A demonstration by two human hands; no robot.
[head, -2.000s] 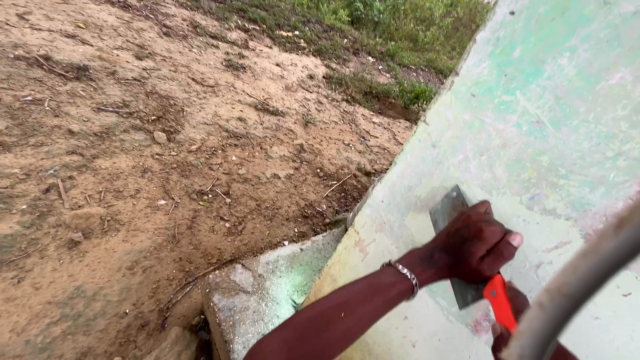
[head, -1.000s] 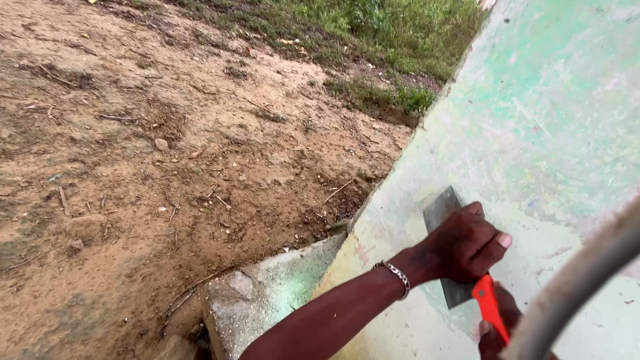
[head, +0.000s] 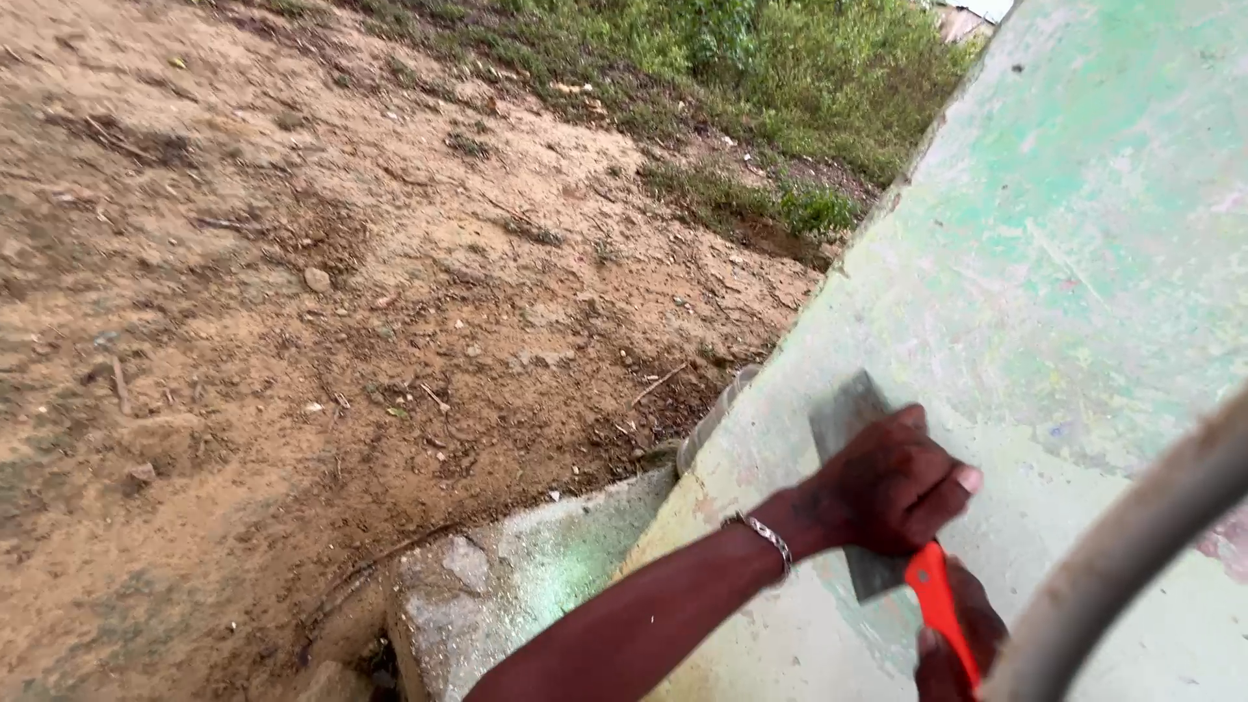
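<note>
My left hand (head: 892, 487), with a chain bracelet (head: 765, 541) at its wrist, presses in a curled shape on the blade of a wide metal scraper (head: 846, 414). The blade lies against a wall (head: 1053, 361) with worn green, white and yellowish paint. Around the scraper's orange-red handle (head: 938, 609), at the lower right, my right hand (head: 960, 634) is closed; part of it is hidden behind a curved bar.
A blurred curved bar (head: 1102, 565) crosses the lower right, close to the camera. A concrete ledge (head: 487, 595) meets the wall's foot. Bare soil (head: 292, 390) with twigs and stones lies left, green plants (head: 829, 78) beyond.
Both hands stay on the scraper, which remains against the wall. A pale rounded thing now shows at the wall's edge above the ledge.
</note>
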